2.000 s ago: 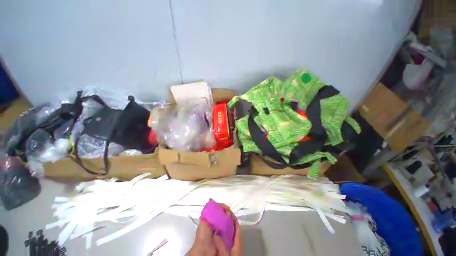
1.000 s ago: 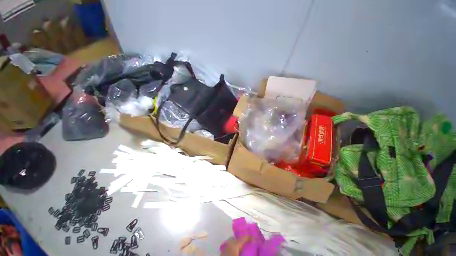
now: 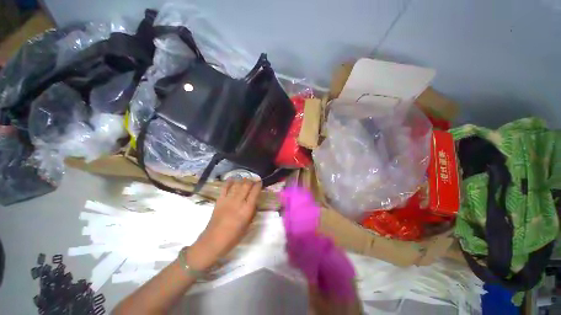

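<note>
My left hand [image 3: 232,212], bare with a band at the wrist, reaches to the front edge of the open cardboard box [image 3: 178,179] below the black handbag [image 3: 212,114]. Its fingertips are at the box's rim; whether they grip anything is unclear. My right hand [image 3: 335,304] is blurred and mostly hidden by magenta fabric [image 3: 320,249], which it holds. The fabric's upper end is near the gap between this box and the middle box [image 3: 363,231]. White strips [image 3: 132,237] lie under and beside my forearms.
The middle box holds clear plastic bags [image 3: 369,154], a red carton [image 3: 444,175] and an orange-red plastic bag [image 3: 393,224]. A green patterned bag [image 3: 532,184] is at the right. Black buckles [image 3: 64,289] lie at lower left. A grey-black plastic bag [image 3: 24,175] is at far left.
The view has turned left, then moved closer to the boxes. My left hand has moved forward to the box's edge, apart from my right. The magenta fabric has moved up toward the boxes.
</note>
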